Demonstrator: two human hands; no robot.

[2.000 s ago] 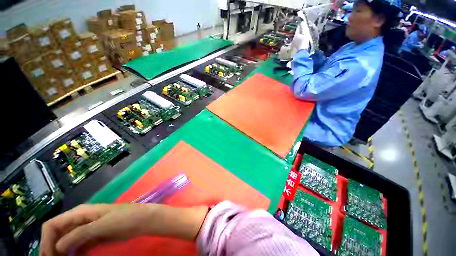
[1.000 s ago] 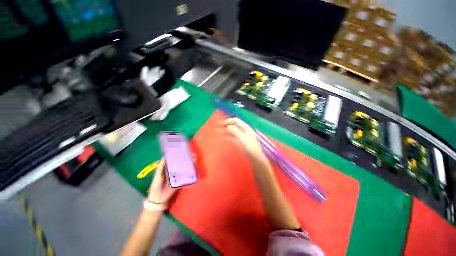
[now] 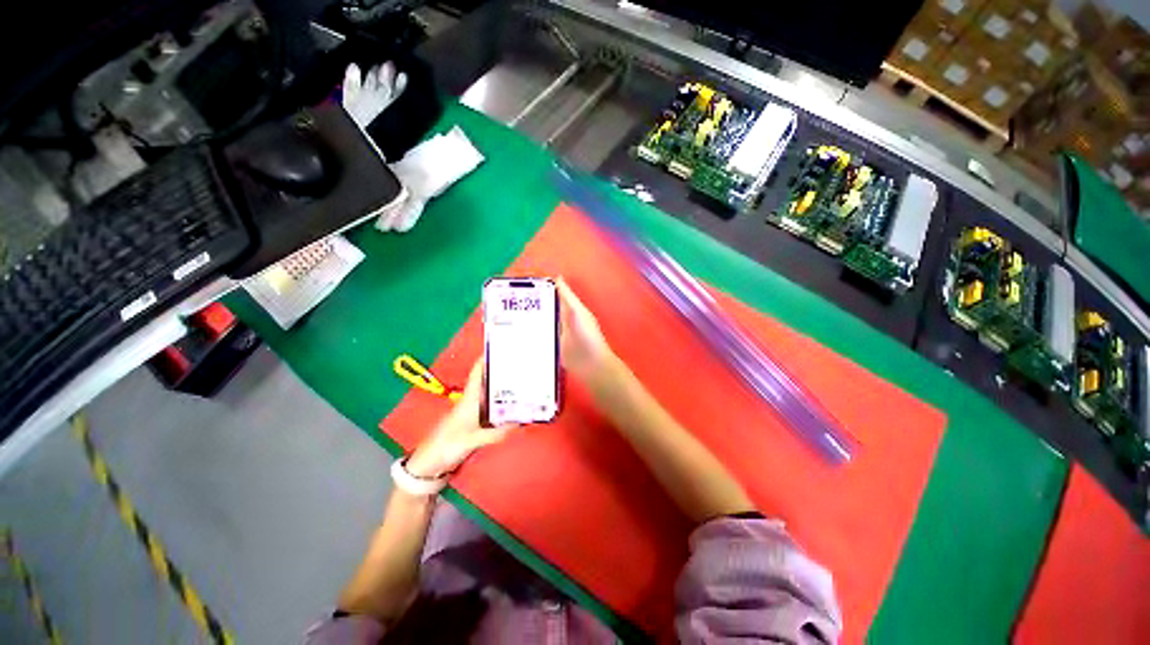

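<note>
A smartphone (image 3: 522,353) with a lit pale screen showing the time is held upright above the red mat (image 3: 807,529). My left hand (image 3: 457,422) grips its lower left side, with a yellow strap (image 3: 423,376) beside it. My right hand (image 3: 578,340) is at the phone's right edge, its fingers partly hidden behind the phone. A clear purple-blue strip (image 3: 719,328) lies across the upper part of the mat.
Behind the green bench mat (image 3: 984,491), circuit boards (image 3: 858,208) sit in a row on the dark conveyor. At the left are a keyboard (image 3: 120,258), a mouse (image 3: 288,161), white gloves (image 3: 435,174) and a printed sheet (image 3: 303,277). A second red mat (image 3: 1091,567) is at the right.
The view has swung from the coworker and board bin to the bench. My right hand has moved down to the phone's right edge. The phone screen, pinkish a second ago, now shows the time.
</note>
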